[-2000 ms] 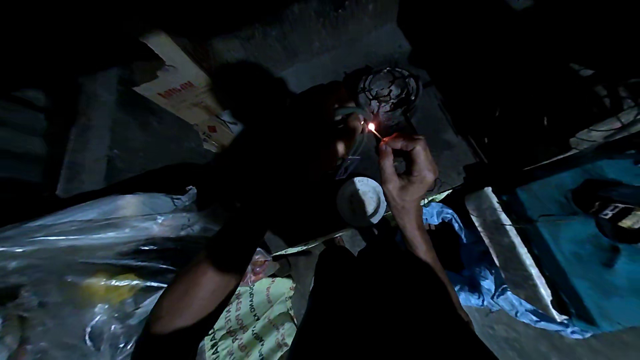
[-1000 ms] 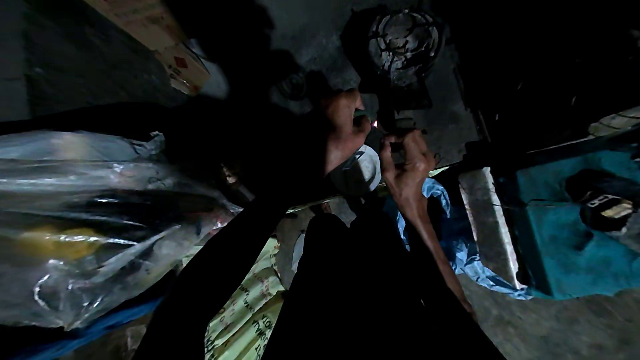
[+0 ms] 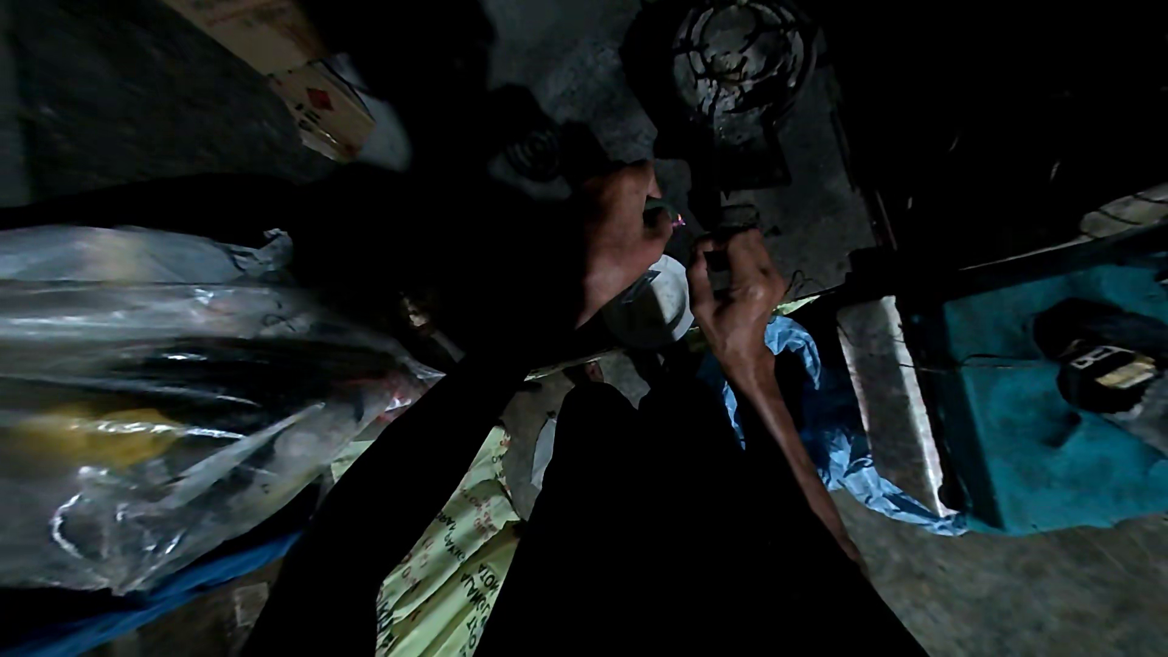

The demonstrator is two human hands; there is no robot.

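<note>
My left hand (image 3: 625,233) is bent with thumb and fingers close around a small dark thing, which has a tiny pinkish bright spot (image 3: 678,220) at its end. Just right of it, my right hand (image 3: 741,292) has curled fingers near a small dark item; whether it grips that item is too dark to tell. The hands are apart. Below and between them lies a round whitish lid or dish (image 3: 652,306), partly in shadow. Beyond the hands stands a round wire-like metal grate (image 3: 744,55) with curved bars, on the dark floor.
Clear plastic sheeting (image 3: 164,365) bulges at the left. Printed cardboard (image 3: 324,105) lies at upper left, a printed yellowish sack (image 3: 456,557) near my legs. At right are crumpled blue plastic (image 3: 858,465), a pale block (image 3: 890,392) and a teal box (image 3: 1013,438) with a dark object on it.
Two seconds ago my right hand held a thin stick with a burning tip; no such flame shows now. My left hand has come into the light beside the right one. The view has shifted.
</note>
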